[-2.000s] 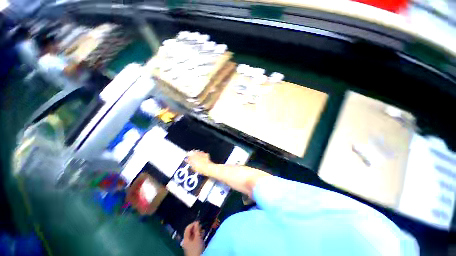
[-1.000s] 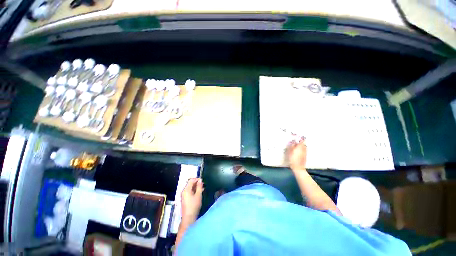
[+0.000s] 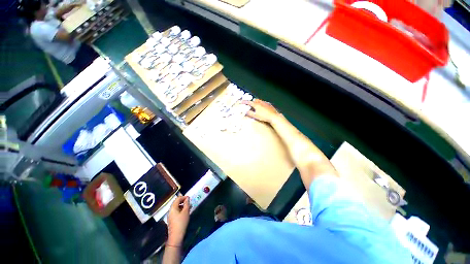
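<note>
My right hand [image 3: 262,111] reaches to the upper edge of a cardboard sheet [image 3: 252,165], its fingertips on the white coiled cable assemblies [image 3: 230,111] grouped there. Whether it grips one is hidden by the fingers and blur. My left hand [image 3: 179,207] is beside the right edge of the fixture, its fingers curled and no object visible in them. The dark fixture [image 3: 154,188] on the machine bed holds two white rings [image 3: 144,195] side by side.
More cable assemblies [image 3: 175,62] cover stacked cardboard at upper left. A control panel [image 3: 205,190], a small open box [image 3: 104,195] and a blue tray [image 3: 82,149] surround the fixture. A red bin [image 3: 386,41] is on the shelf. Another cardboard sheet [image 3: 355,175] and white parts tray [image 3: 420,240] lie right. A person [image 3: 56,38] works at upper left.
My right hand has moved left from the right work sheet to the cable assemblies on the middle cardboard. My left hand stays near the fixture. The view has turned.
</note>
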